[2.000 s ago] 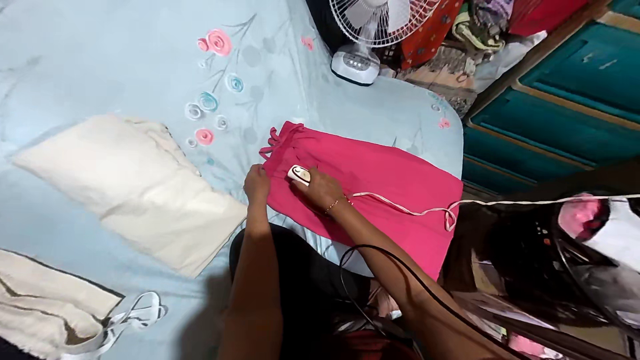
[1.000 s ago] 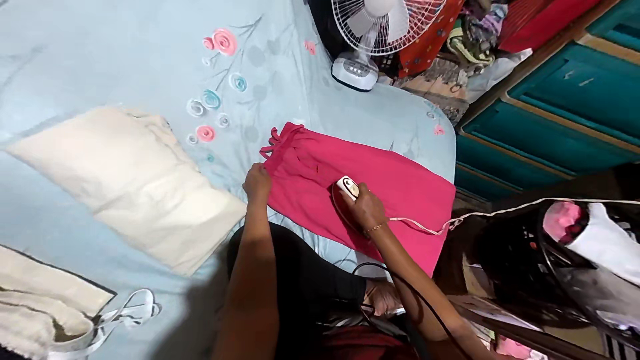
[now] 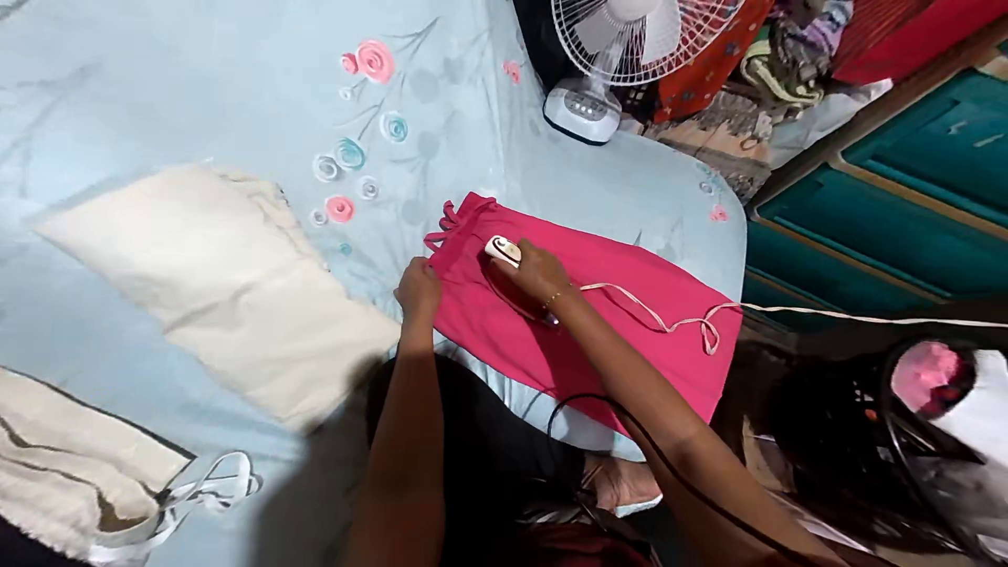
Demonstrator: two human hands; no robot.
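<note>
A pink garment [image 3: 654, 291] with tie strings at its waistband lies flat on a light blue floral sheet. My right hand [image 3: 539, 272] grips the handle of a clothes iron [image 3: 504, 250] over the garment, near the waistband; my hand hides part of the iron. A white cord [image 3: 630, 298] runs from it across the cloth to the right. At the waistband corner, my left hand [image 3: 420, 290] holds the edge of the fabric, its fingertips partly hidden. To the left lies a folded cream cloth garment [image 3: 228, 291].
A white fan [image 3: 587, 110] stands at the far edge of the sheet [image 3: 425, 47]. Teal drawers [image 3: 835, 228] are at the right, above a dark basket [image 3: 835, 417] holding cloth. Another cream garment [image 3: 87, 441] with white straps lies lower left. A dark cable crosses near my right forearm.
My right hand moved the iron right along the pink garment, then back toward the waistband. My left hand has stayed at the waistband corner.
</note>
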